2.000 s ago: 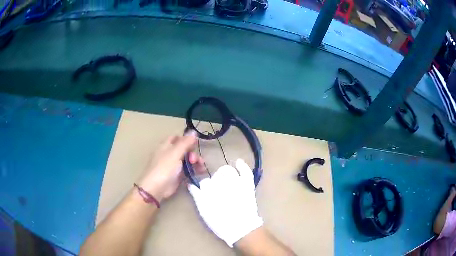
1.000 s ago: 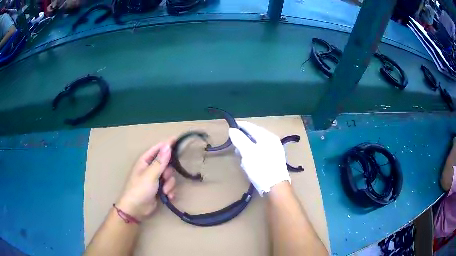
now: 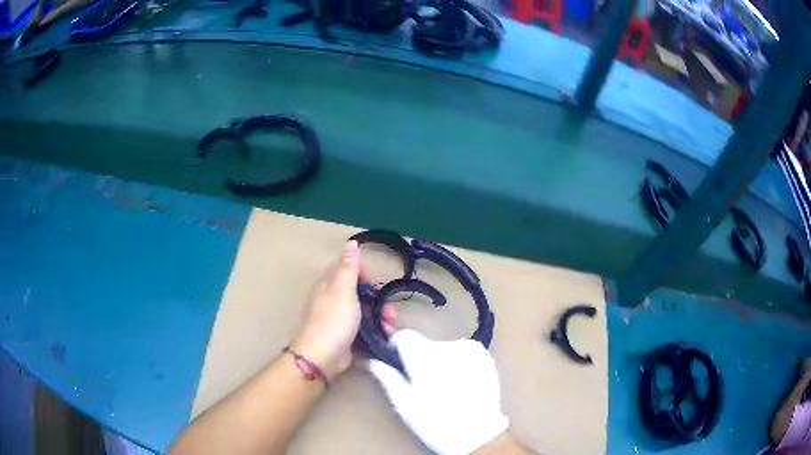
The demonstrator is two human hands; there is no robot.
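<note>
A black headband (image 3: 462, 271) with two smaller C-shaped yokes is held over the tan cardboard (image 3: 542, 400). One yoke (image 3: 384, 238) is at the top of the headband, the other (image 3: 418, 286) lies inside its curve. My bare left hand (image 3: 342, 307), with a red bracelet, grips the assembly at its left side. My right hand (image 3: 445, 382), in a white glove, is on the lower part of the headband; its fingertips are partly hidden. A spare yoke (image 3: 576, 334) lies on the cardboard's right side.
Stacked headband assemblies (image 3: 680, 393) sit on the blue-green bench at right. A headband-yoke assembly (image 3: 302, 155) lies on the green belt (image 3: 427, 169), with more at right near a metal post (image 3: 711, 191). Black piles (image 3: 455, 27) lie across the belt. A person's arm shows at the right edge.
The headband has turned from opening upward, and both yokes now sit close together at its left. My gloved hand has moved from the right yoke down to the headband. The camera view has shifted.
</note>
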